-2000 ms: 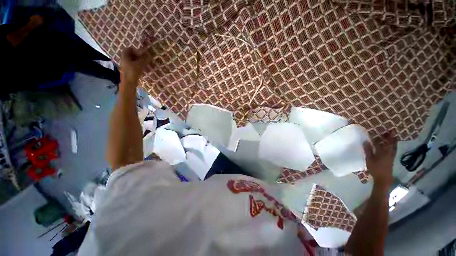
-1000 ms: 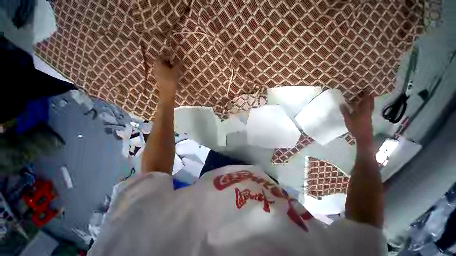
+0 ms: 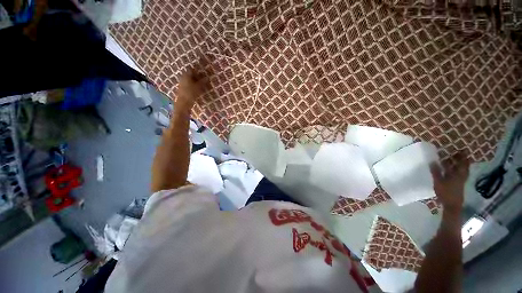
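Note:
The main fabric point(image 3: 355, 63), brown-red with a cream diamond lattice, covers the far side of the table, with folds at its far edge. My left hand point(image 3: 196, 80) lies on the cloth at its left part, fingers blurred; whether it pinches the cloth is unclear. My right hand point(image 3: 452, 174) is spread at the cloth's near right edge, beside a white paper pattern piece point(image 3: 405, 173). More pattern pieces point(image 3: 342, 170) lie along the near edge. A cut fabric piece point(image 3: 392, 246) lies near the front. The shears point(image 3: 490, 182) lie right of my right hand.
A metal plate point(image 3: 473, 228) lies at the right. Crumpled white sheets point(image 3: 232, 177) are near my body. At the left are a red object point(image 3: 62, 186) on the floor, a dark mass point(image 3: 51, 51) and a green item point(image 3: 67, 248).
My left hand has moved over the cloth, first inward from the left edge. My right hand stays near the cloth's right corner. The camera view has shifted and swung back.

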